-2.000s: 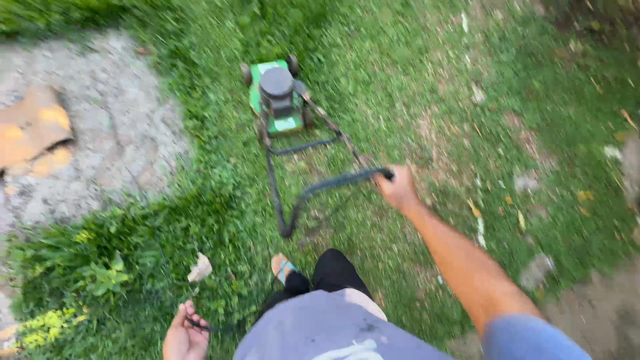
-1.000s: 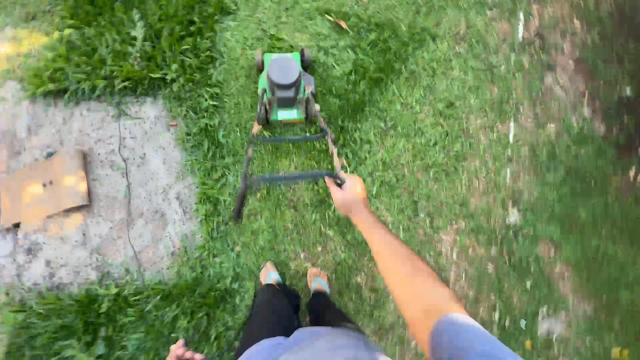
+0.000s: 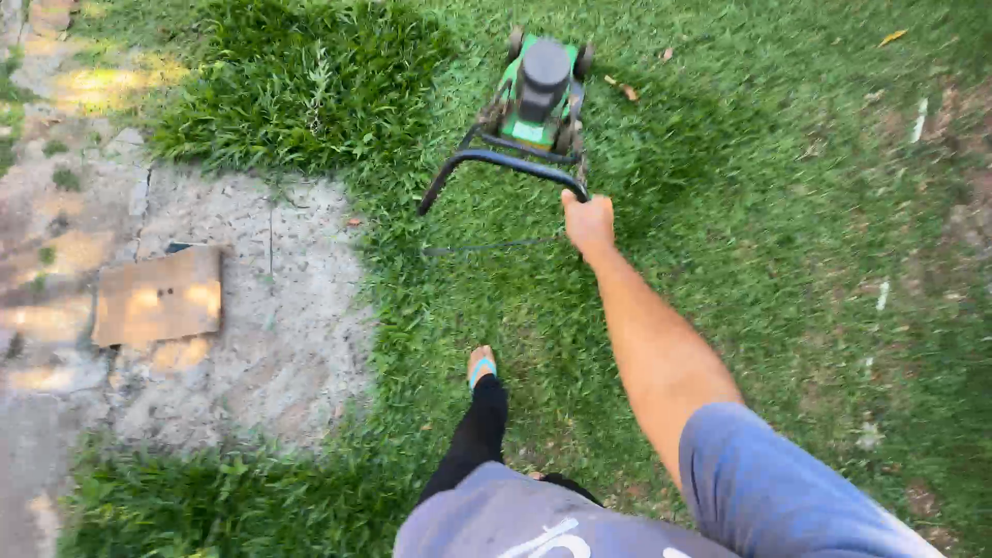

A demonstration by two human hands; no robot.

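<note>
My right hand [image 3: 590,225] is closed around the right end of the black handlebar [image 3: 508,160] of a push lawn mower. The mower's green deck [image 3: 528,130] with its dark motor housing [image 3: 545,66] stands on the grass ahead, at the top middle of the view. A thin dark cord [image 3: 496,246] hangs or lies across the grass below the handlebar. My left hand is out of view. One foot in a light blue flip-flop [image 3: 482,366] is on the grass below the mower; the other foot is mostly hidden by my shirt.
To the left lies a rough concrete slab [image 3: 310,310] with a piece of brown cardboard [image 3: 159,296] on it. Taller grass [image 3: 310,85] grows above the slab, and more [image 3: 232,504] below it. Dry leaves [image 3: 622,88] lie right of the mower.
My left hand, low in view in both earlier frames, has gone out of view. My right hand stays on the handlebar. One foot now shows ahead, where both showed side by side a second ago.
</note>
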